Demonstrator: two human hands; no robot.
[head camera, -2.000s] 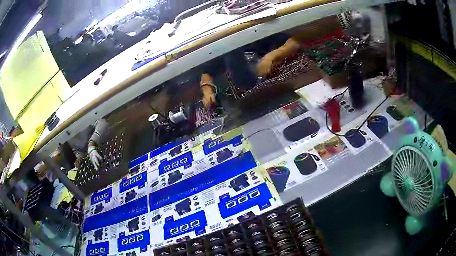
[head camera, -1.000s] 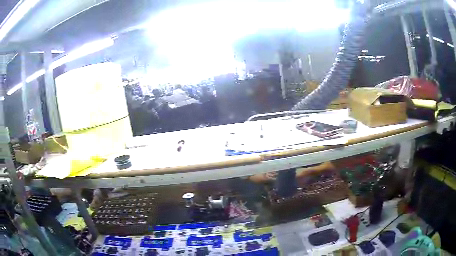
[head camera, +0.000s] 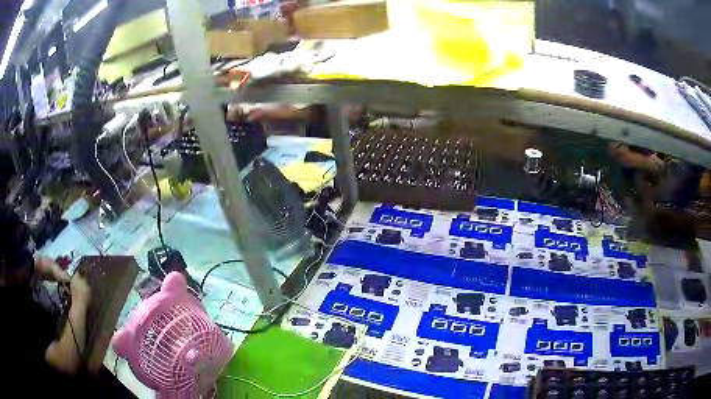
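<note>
Neither of my hands is in the picture. A partitioned parts tray (head camera: 612, 386) with dark cells lies nearest me, cut off by the bottom edge. It stands on blue-and-white printed sheets (head camera: 485, 273) that cover the bench. A second partitioned tray (head camera: 417, 167) with rows of small shiny parts is at the far side under the shelf. A white spool (head camera: 532, 160) stands to its right. A dark metallic fixture (head camera: 586, 181) with thin wires beside it is further right.
A pink fan (head camera: 173, 339) stands at the lower left by a green surface (head camera: 284, 362). A metal post (head camera: 222, 156) rises left of the bench. The white shelf (head camera: 561, 66) crosses above, with a dark ring (head camera: 590, 83). Another person's arms (head camera: 70, 312) are at the far left by a brown box.
The view has swung down and to the left. The pink fan, the green surface and the person at left now show. The mint fan and the red item are out of view.
</note>
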